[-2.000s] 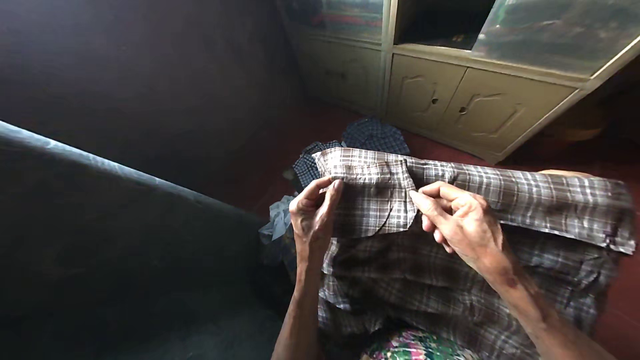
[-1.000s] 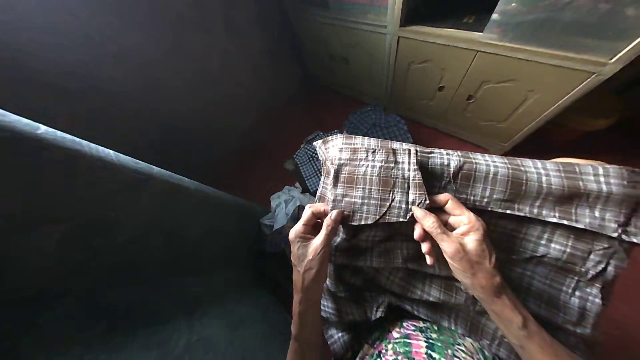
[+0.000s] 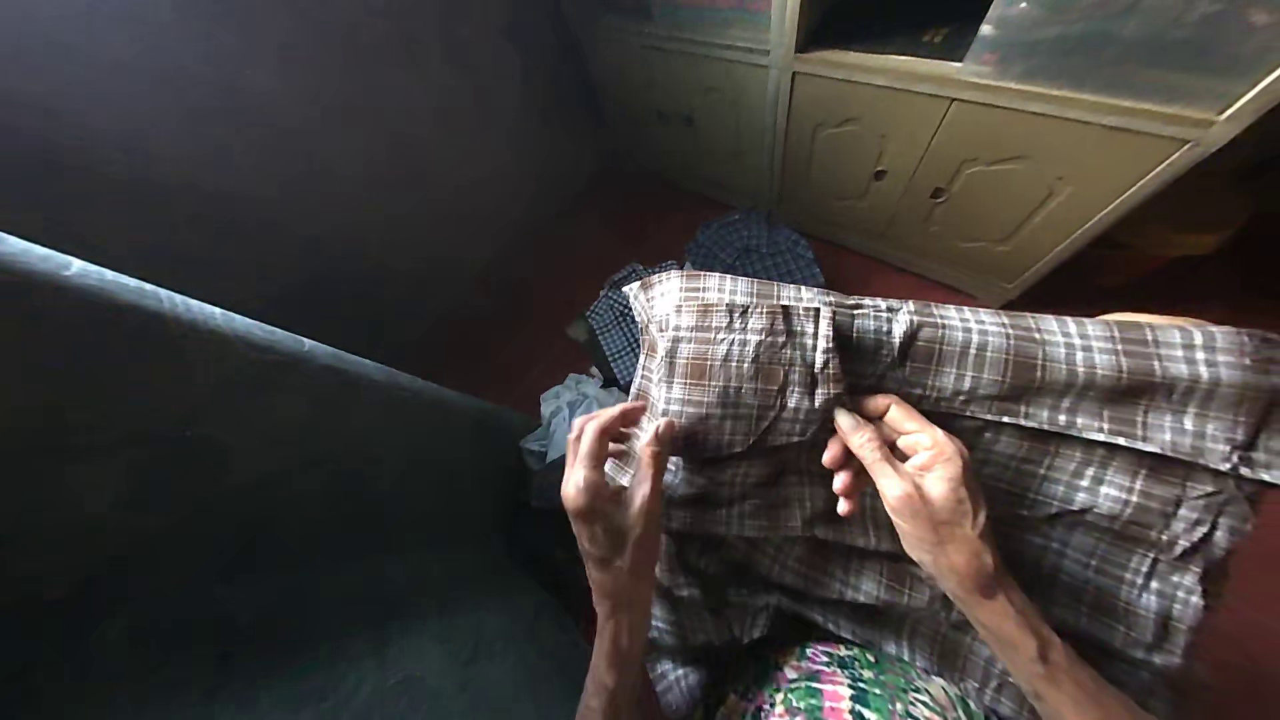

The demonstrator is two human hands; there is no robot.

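Note:
A brown and white plaid cloth garment spreads across my lap, with a squarish patch like a pocket near its left end. My right hand pinches the lower right corner of that patch between thumb and fingertips. At the garment's left edge, my left hand has its thumb and fingers apart, close to the cloth; whether the fingertips touch it is unclear. Under the garment, a colourful patterned cloth covers my lap.
Dark checked cloths and a pale plastic bag lie on the red floor beyond the garment. A cream cabinet stands at the back right. A dark surface with a pale edge runs along the left.
My left hand has loosened its pinch on the lower left part of the patch, and its fingers have spread. My right hand keeps its pinch at the patch's lower right corner.

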